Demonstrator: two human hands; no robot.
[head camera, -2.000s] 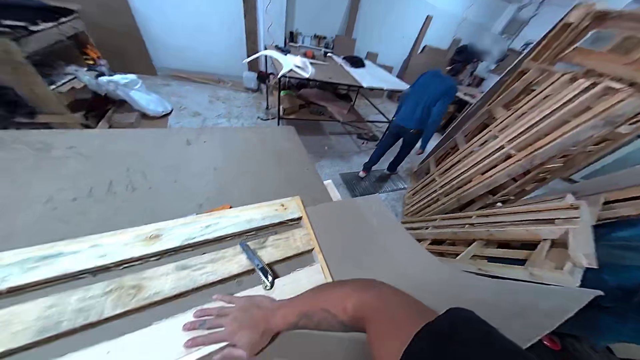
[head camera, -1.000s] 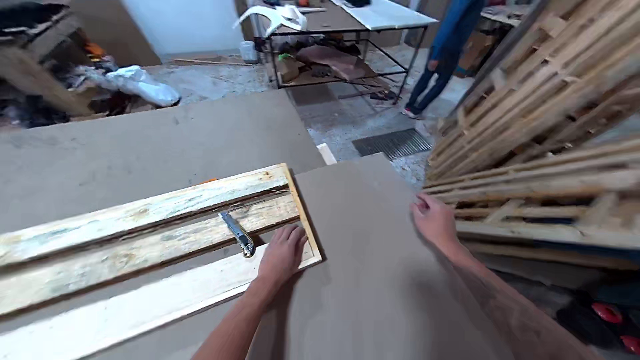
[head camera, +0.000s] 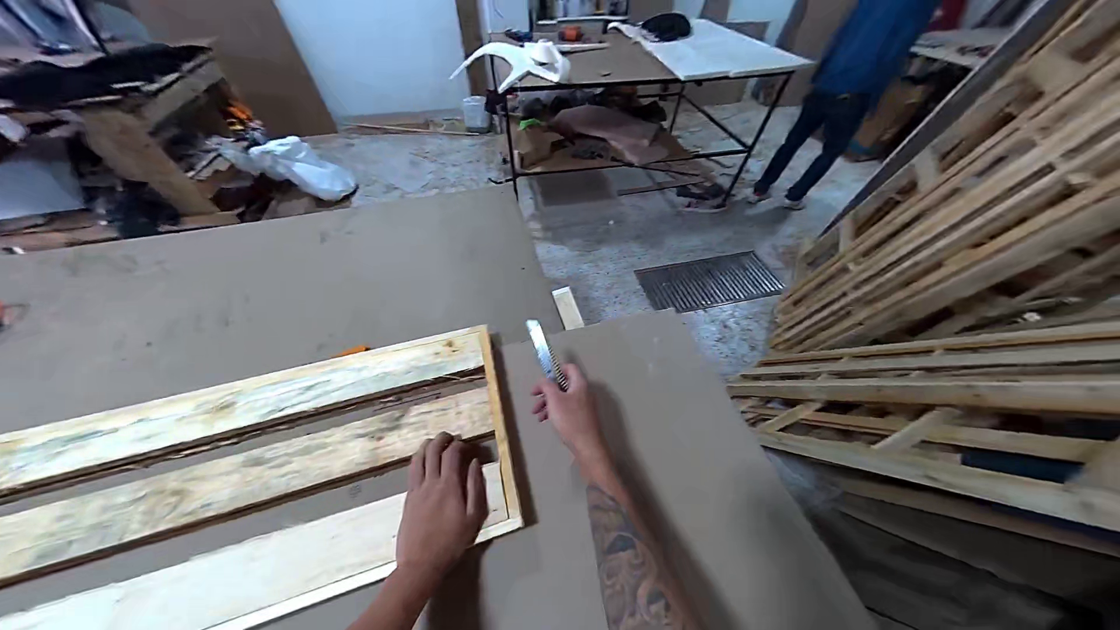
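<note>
My left hand (head camera: 440, 499) lies with its fingers over the end of a wooden slat frame (head camera: 367, 435), across the front slat and the gap behind it. The frame rests flat on a large brown sheet (head camera: 647, 420). Just right of the frame's end piece, my right hand (head camera: 567, 402) grips a utility knife (head camera: 544, 352) above the sheet. The knife's bright end points up and away from me. A small orange object (head camera: 351, 351) shows behind the frame's back slat.
Wooden frames (head camera: 945, 420) are stacked close on the right. A small wood offcut (head camera: 567, 308) lies past the sheet's edge. Farther back are a metal floor grate (head camera: 709, 281), a metal-legged table (head camera: 612, 63) and a person in blue (head camera: 857, 79). A white plastic bag (head camera: 306, 168) lies at the left.
The utility knife lay on the slats in both earlier frames; now my right hand holds it, having moved in from the right. My left hand stays at the frame's end.
</note>
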